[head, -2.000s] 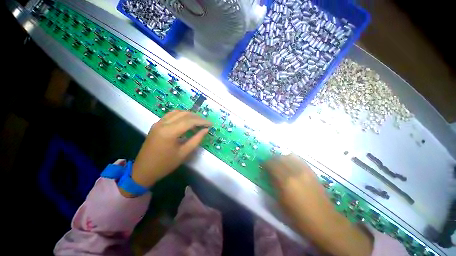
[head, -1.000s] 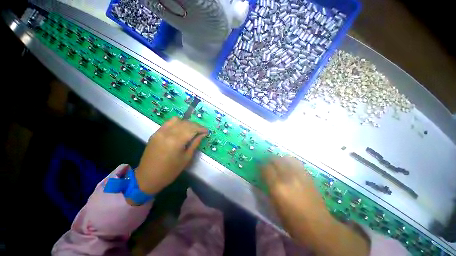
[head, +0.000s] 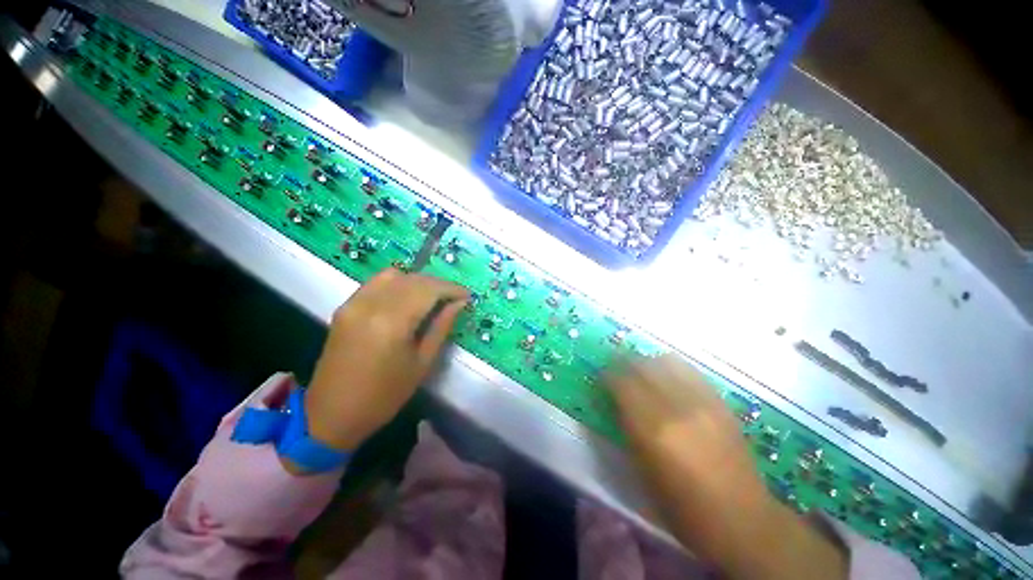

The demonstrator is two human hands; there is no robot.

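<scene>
A long green PCB panel [head: 255, 170], dotted with small components, runs diagonally from upper left to lower right. My left hand [head: 383, 346], with a blue band on the wrist, is over the panel's near edge, just right of the dark panel joint [head: 432, 244]. Its thumb and fingertips are close together; whether they hold a part cannot be told. My right hand [head: 680, 436] is over the panel further right, its fingers pointing down at the boards. It is blurred, and its fingertips and anything in them cannot be made out.
A large blue bin [head: 555, 222] of silver cylinders stands behind the panel. A small blue bin [head: 360, 68] and a white fan [head: 459, 57] stand left of it. A cream component pile [head: 821, 187] and dark component strips [head: 870, 392] lie to the right.
The view has shifted slightly, so bins and fan sit further left and higher. My left hand stays beside the panel joint, its fingertips closer together than at first. My right hand remains over the same stretch.
</scene>
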